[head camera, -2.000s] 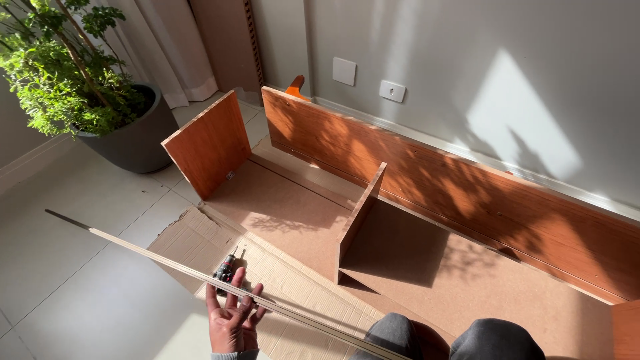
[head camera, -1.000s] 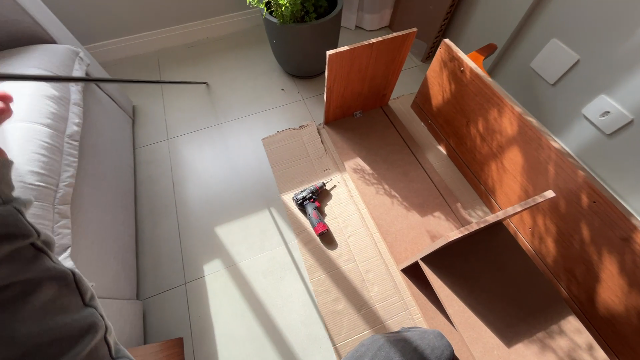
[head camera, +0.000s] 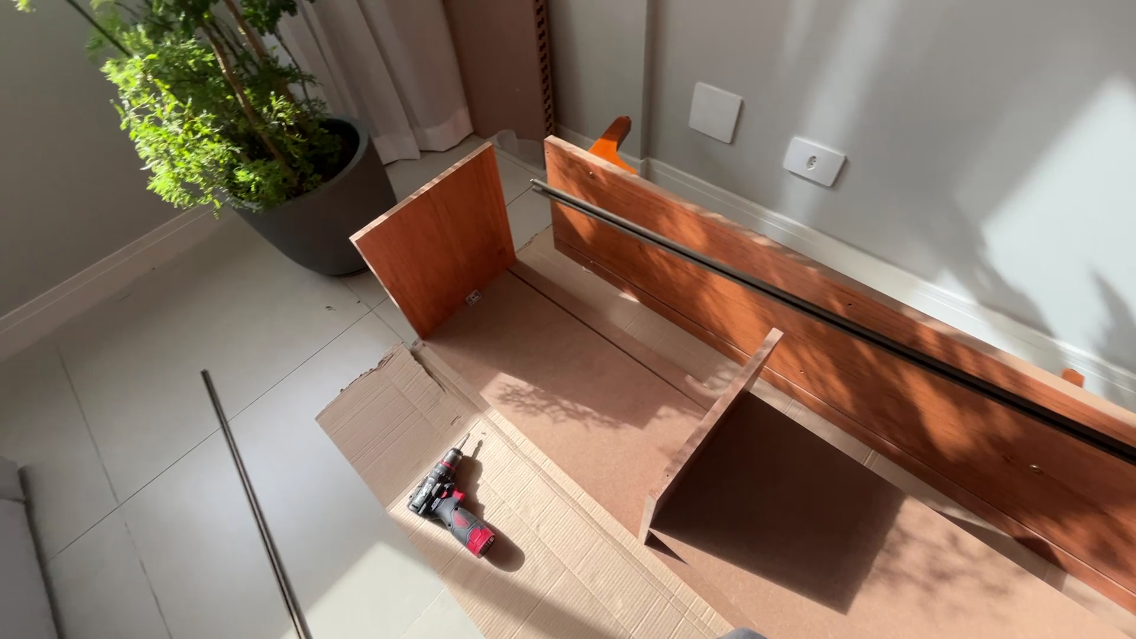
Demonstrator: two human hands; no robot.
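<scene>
Neither of my hands shows in the head view. A long dark metal rail [head camera: 834, 319] slants across the front of the long reddish wooden panel [head camera: 674, 235], its right end cut off by the frame edge. A second thin rail [head camera: 257, 519] crosses the tiled floor at the lower left and runs out of the bottom edge. The red and black cordless drill [head camera: 453, 501] lies on the cardboard sheet [head camera: 568, 550]. A square wooden panel [head camera: 444, 240] and a divider board [head camera: 714, 430] stand up from the brown backing board [head camera: 568, 382].
A potted plant in a dark grey pot [head camera: 333, 213] stands at the upper left, beside a pale curtain [head camera: 382, 71]. Behind the long panel is the wall with a socket [head camera: 814, 161] and an orange piece [head camera: 612, 144]. A sofa edge [head camera: 22, 550] shows at lower left.
The hand seen under thin strips two seconds ago is out of view. A rail now crosses in front of the long panel, and another shows over the floor. The view has swung back right.
</scene>
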